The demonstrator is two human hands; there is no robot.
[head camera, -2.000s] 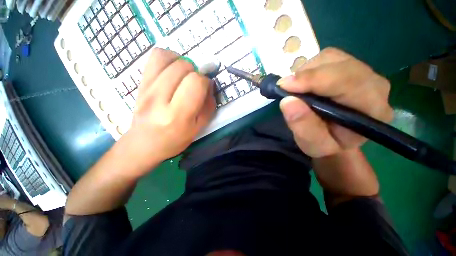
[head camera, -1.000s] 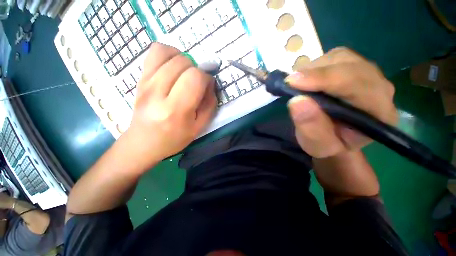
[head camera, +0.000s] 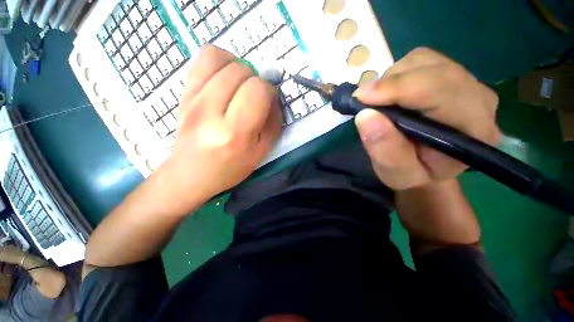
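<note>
A white carrier tray [head camera: 371, 38] with round tan holes along its edges lies in front of me. Green-edged circuit board panels [head camera: 141, 47] sit in it. My right hand [head camera: 428, 119] holds the black soldering iron [head camera: 453, 138] like a pen. Its thin metal tip [head camera: 305, 82] points left, over the panel beside my left fingertips; contact cannot be told. My left hand [head camera: 220, 119] is curled over the panel, with a green band at a finger. A thin solder wire [head camera: 56, 116] runs in from the left towards it; the grip itself is hidden under the fingers.
Another tray with panels [head camera: 38, 207] stands at the left, beside another person's arm [head camera: 44, 277]. White stacked pieces [head camera: 60, 12] and a small blue-and-metal item [head camera: 34, 63] are at the upper left. A cardboard box [head camera: 544, 88] is at the right.
The tray appears shifted slightly left in view. My left hand has moved slightly right and up. The iron tip has stayed close to the left fingertips, with only small shifts.
</note>
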